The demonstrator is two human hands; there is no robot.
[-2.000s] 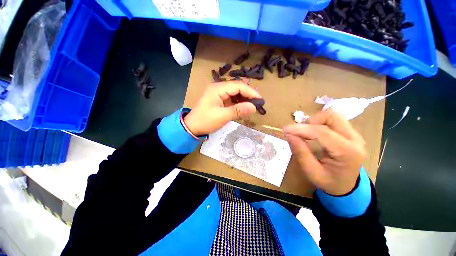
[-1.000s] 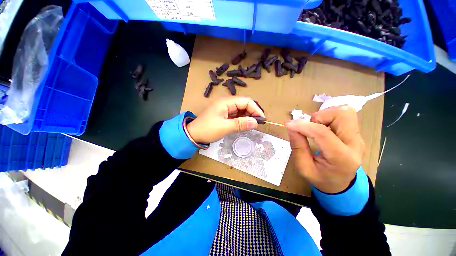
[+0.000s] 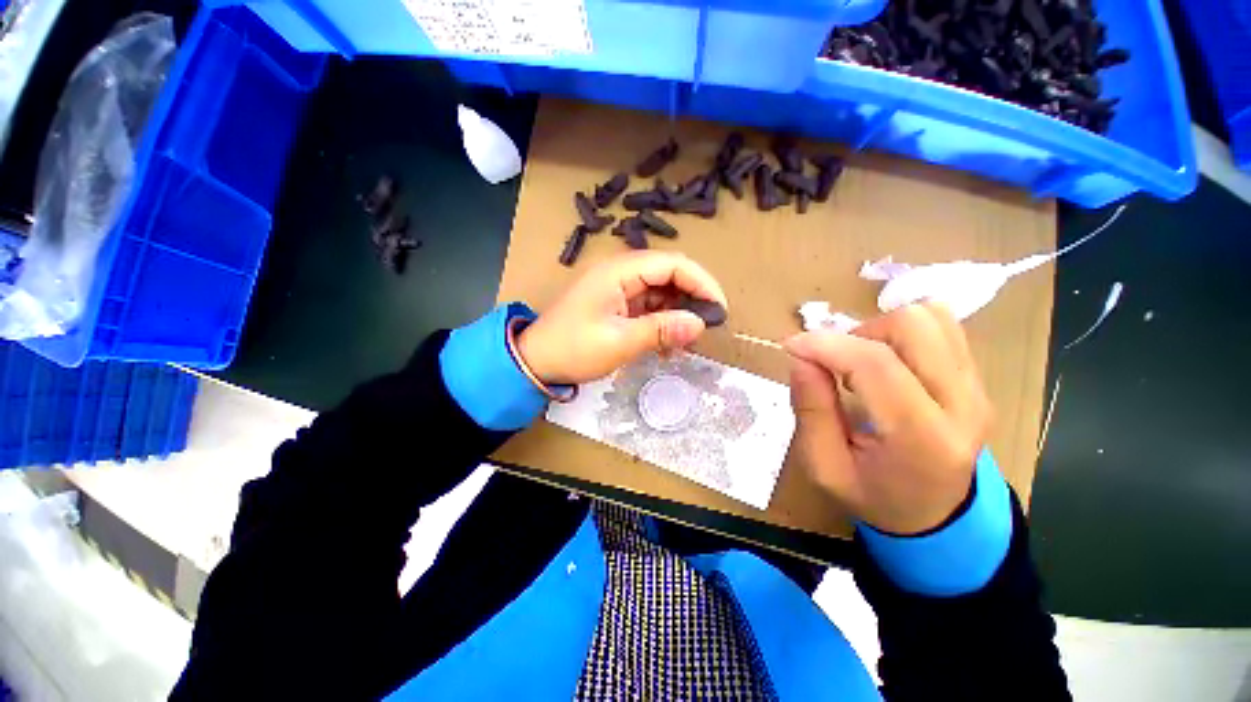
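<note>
My left hand [image 3: 617,318] holds a small dark moulded part [image 3: 704,311] between thumb and fingers, above the cardboard mat. My right hand [image 3: 899,412] pinches a thin pale stick [image 3: 760,340]. The stick's tip points left at the dark part, with a small gap between them. Below the hands lies a white printed sheet [image 3: 741,466] with grey smudges and a small round pale dish [image 3: 668,402] on it. Several dark parts [image 3: 697,196] lie loose on the cardboard mat [image 3: 549,162] beyond my left hand.
A white bottle with a long thin tip [image 3: 947,285] and tissue scraps [image 3: 823,317] lie beyond my right hand. A white teardrop piece [image 3: 489,146] and dark parts [image 3: 390,226] lie left. Blue bins [image 3: 878,113] [image 3: 192,261] stand behind and left.
Since two seconds ago, more loose parts show as my left hand moved lower. The stick met the held part one second ago and now stands slightly apart from it.
</note>
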